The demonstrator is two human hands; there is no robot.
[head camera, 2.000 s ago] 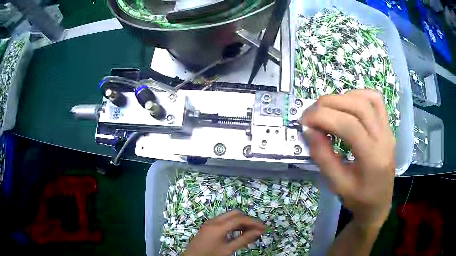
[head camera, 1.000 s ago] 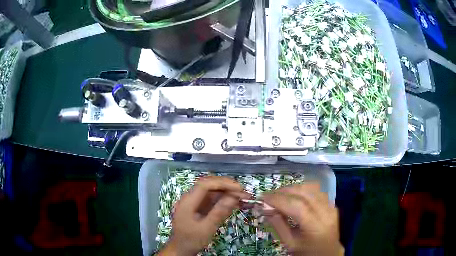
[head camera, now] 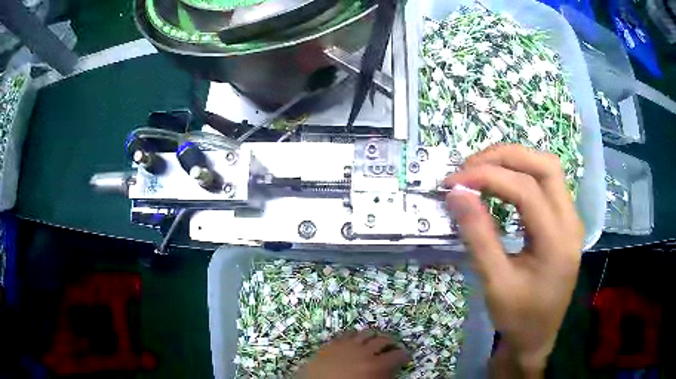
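My right hand (head camera: 530, 222) holds a small wired part (head camera: 465, 189) between thumb and fingertips at the right end of the silver fixture (head camera: 379, 203). The part's white end shows at the fingertips and its thin lead points left into the fixture. Bright green bits show in the fixture just left of it. My left hand (head camera: 356, 357) is low in the front bin (head camera: 226, 311), among wired parts, cut off by the lower edge; its fingertips are hidden or blurred.
A bowl feeder (head camera: 259, 70) stands above the press, with a feed track (head camera: 401, 89) running down to the fixture. The air cylinder (head camera: 189, 178) is at left. A right bin (head camera: 589, 133) of wired parts sits beside the fixture. Small trays (head camera: 630, 192) are far right.
My hands were together over the front bin a second ago. My right hand has moved up and right to the fixture with the part; my left hand has dropped lower into the bin.
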